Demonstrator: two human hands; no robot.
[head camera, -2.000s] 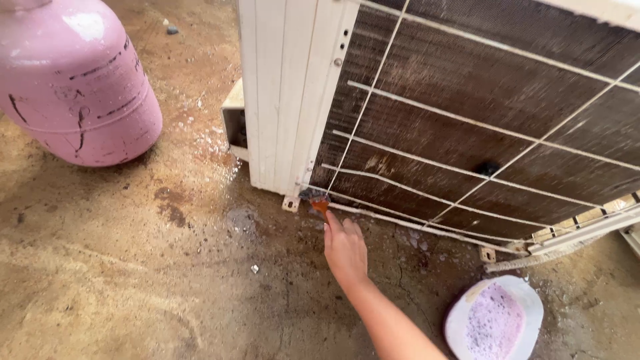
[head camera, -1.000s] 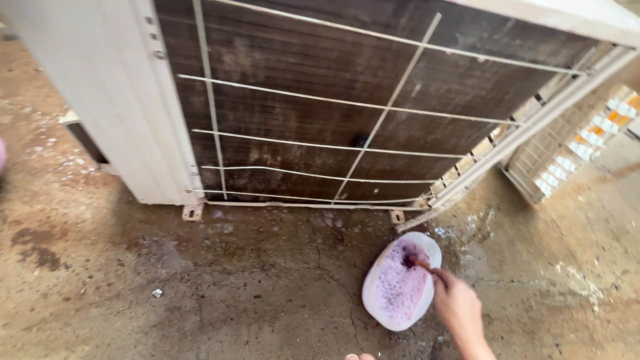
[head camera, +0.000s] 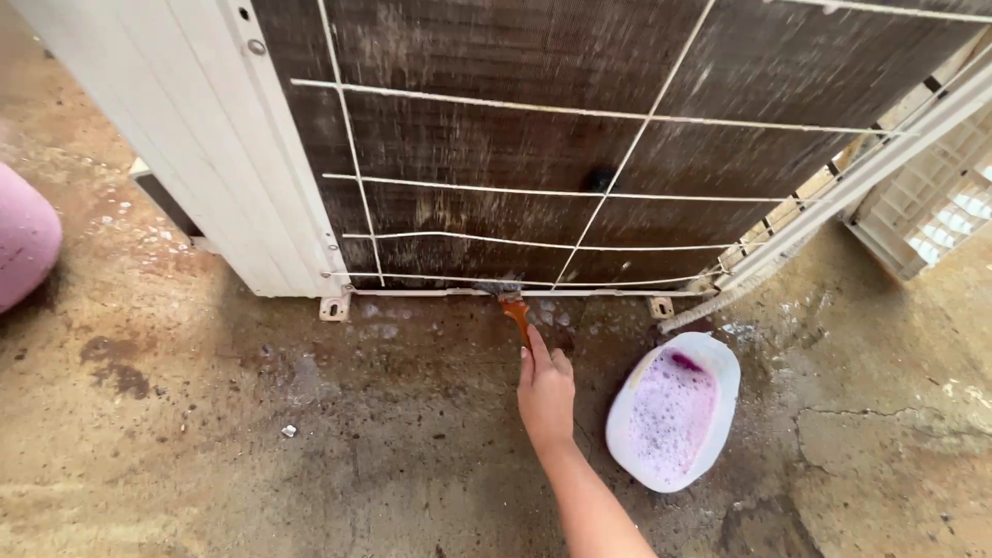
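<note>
My right hand (head camera: 547, 387) grips the orange handle of a paintbrush (head camera: 516, 310). The brush's wet bristles touch the bottom edge of the dark finned coil (head camera: 480, 155) of an air conditioner's outdoor unit, near the lowest wire of its white wire guard (head camera: 496, 186). To the right of my hand, a white plastic tub (head camera: 728, 387) of foamy purple liquid stands on the concrete floor. My left hand is out of view.
The unit's white side panel (head camera: 194, 139) rises at the left, with mounting feet (head camera: 334, 308) at its base. A pink gas cylinder (head camera: 27, 240) stands at the far left. A whitish plastic grille (head camera: 914, 194) lies at the right. The concrete floor (head camera: 194, 480) is wet in places.
My right hand has moved the brush from the tub, left to the coil's bottom edge. Two seconds ago the brush was at the coil's lower left corner.
</note>
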